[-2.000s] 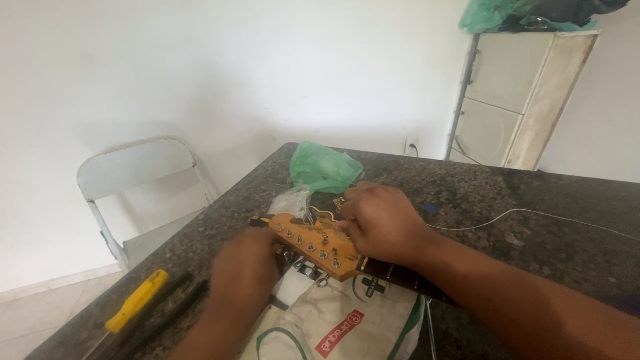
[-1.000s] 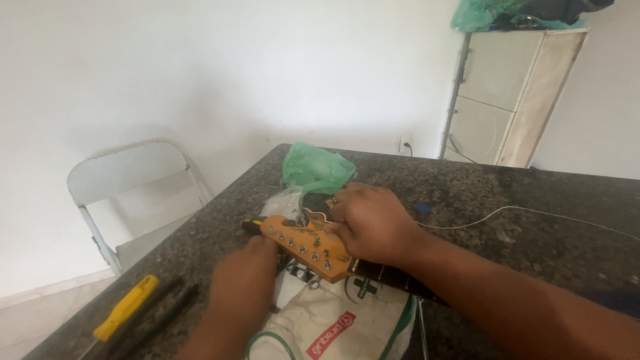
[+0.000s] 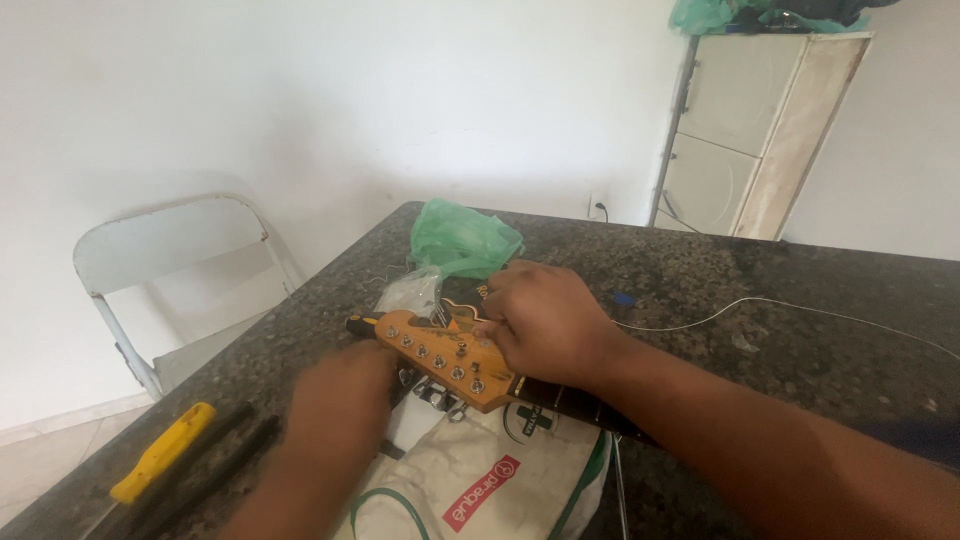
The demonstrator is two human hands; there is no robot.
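Observation:
An electric guitar's wooden headstock point(image 3: 442, 352), with several metal tuning posts, lies over a printed cloth bag point(image 3: 480, 465) on the dark granite table. My right hand point(image 3: 547, 322) is closed above the headstock near the nut, with a thin pale guitar string point(image 3: 720, 306) trailing from it to the right. My left hand point(image 3: 341, 397), blurred, is at the headstock's lower left edge beside the tuning keys point(image 3: 435, 394); whether it grips a key is hidden. The dark neck point(image 3: 577, 401) runs under my right forearm. A black and yellow tool handle point(image 3: 363, 325) shows at the headstock's tip.
A yellow-handled screwdriver point(image 3: 163, 451) lies at the table's left beside dark tools point(image 3: 217, 465). Behind the headstock are a green plastic bag point(image 3: 465, 238) and a clear packet point(image 3: 412, 292). A small blue piece point(image 3: 624, 298) lies farther right. A folding chair point(image 3: 180, 247) stands left.
My left hand has shifted slightly along the headstock's lower left edge. My right hand stays closed above the headstock.

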